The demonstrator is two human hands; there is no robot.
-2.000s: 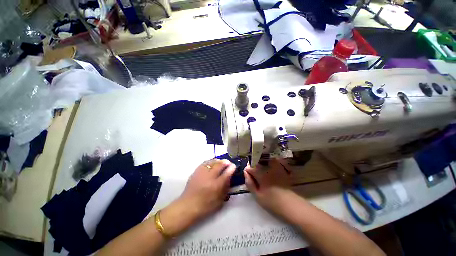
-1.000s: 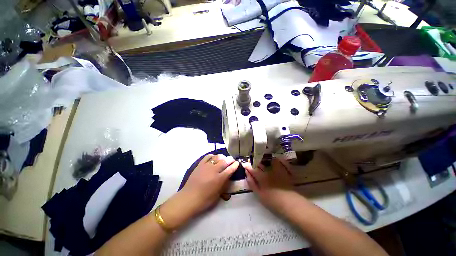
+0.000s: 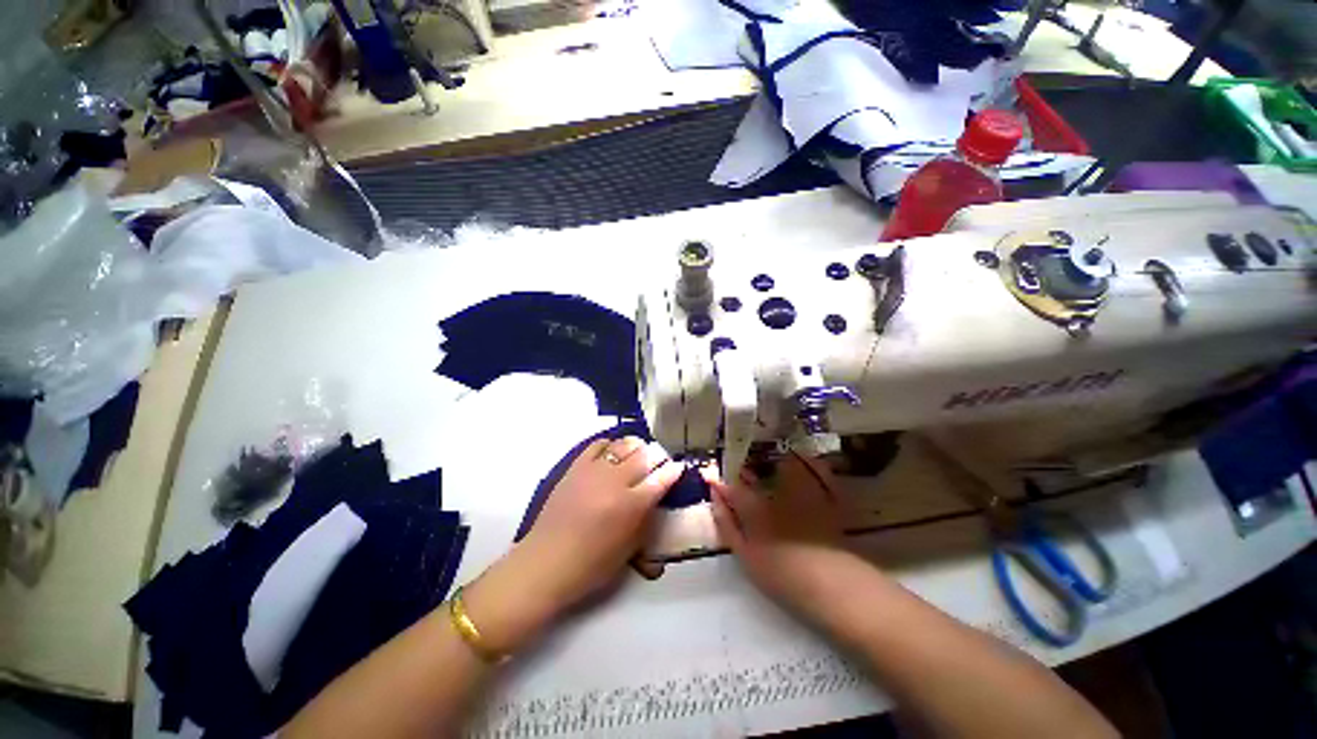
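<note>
A dark curved fabric piece [image 3: 561, 474] lies under the sewing head [image 3: 924, 339], partly hidden by my hands. My left hand [image 3: 604, 505] presses it with the fingertips just left of the needle area. My right hand [image 3: 787, 523] has its fingertips on the fabric's right edge, close to the presser foot; its far fingers are under the head. The needle itself is hard to make out. Another dark curved piece [image 3: 535, 335] lies behind, left of the head. A fanned stack of dark pieces [image 3: 397, 541] with a pale piece [image 3: 301, 592] on it lies at the left.
Blue-handled scissors [image 3: 1052, 578] lie right of my right hand. A small clear bag [image 3: 257, 479] is above the stack. A red bottle [image 3: 953, 181] stands behind the head. White panels with dark edging [image 3: 852, 108] are heaped beyond. Clear plastic [image 3: 72, 289] is at far left.
The fabric under my hands has shifted; its curved left part now shows beyond my left hand, and less dark cloth shows between my hands. Both hands stay at nearly the same place.
</note>
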